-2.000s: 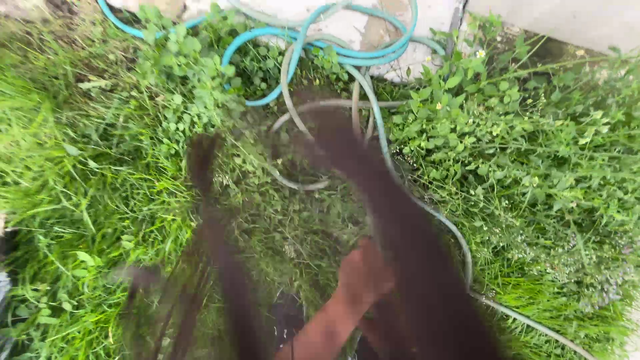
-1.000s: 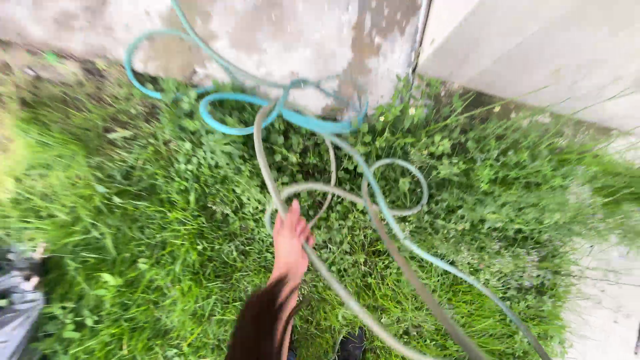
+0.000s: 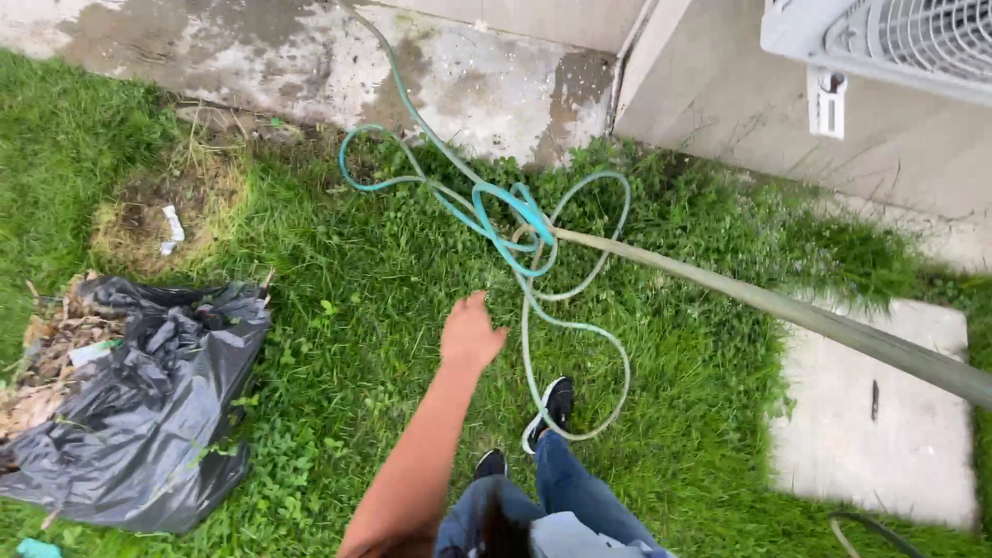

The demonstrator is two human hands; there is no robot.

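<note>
A garden hose (image 3: 514,204), teal in parts and dull green in others, lies in a loose tangle of loops on the grass. One loop reaches down over my shoe. From the tangle a stretch of hose rises to the right edge, close to the camera. My left hand (image 3: 471,332) hangs over the grass just left of the loops, fingers apart, holding nothing and not touching the hose. My right hand is out of view, so its hold on anything is hidden.
A black plastic bag (image 3: 178,387) of dry leaves lies at the left. A concrete slab (image 3: 876,411) is at the right. Along the top run a concrete strip (image 3: 496,85) and a wall (image 3: 744,108) with an outdoor fan unit (image 3: 914,39). My shoes (image 3: 559,404) stand on grass.
My left hand, at the hose one second ago, is now off it. The hose loops lie differently, and one stretch now rises to the right. The view has widened.
</note>
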